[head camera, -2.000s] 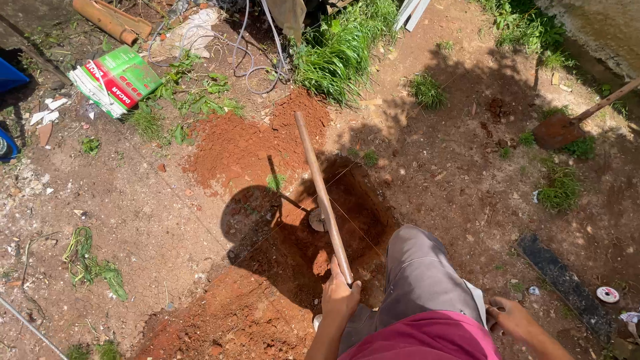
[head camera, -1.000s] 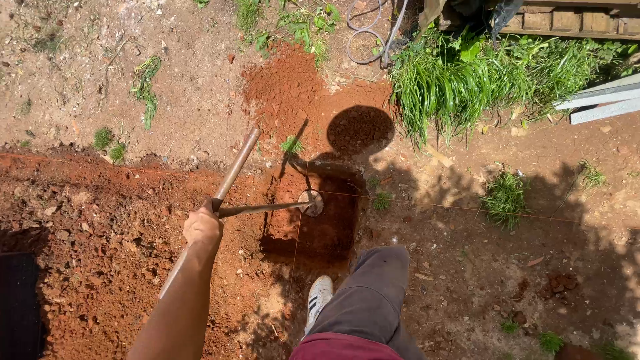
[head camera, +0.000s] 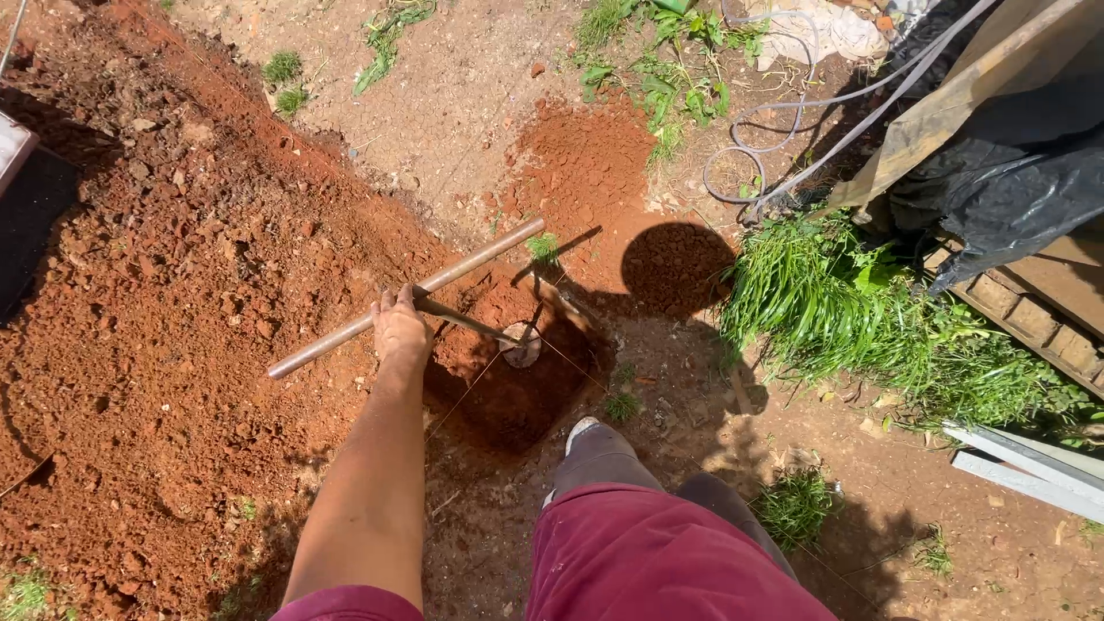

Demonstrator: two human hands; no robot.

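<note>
My left hand (head camera: 401, 329) is on the wooden crossbar (head camera: 483, 257) of a T-handled earth auger, near where the shaft joins it. The metal shaft (head camera: 466, 321) slants down to a round, soil-covered auger head (head camera: 521, 345), which lies inside a squarish hole (head camera: 517, 405) dug in red earth. Thin strings cross above the hole. My right hand is out of view.
Loose red soil (head camera: 172, 345) spreads left of the hole, with a smaller heap (head camera: 586, 164) beyond it. A grey hose (head camera: 776, 181), tall grass (head camera: 828, 310), black plastic sheet (head camera: 1018, 181) and pale metal profiles (head camera: 1026, 466) are to the right. My shoe (head camera: 580, 431) stands near the hole's edge.
The view has turned strongly. The crossbar has swung round above the hole. My right hand, seen low at the right two seconds ago, is out of view; my left hand has stayed on the tool.
</note>
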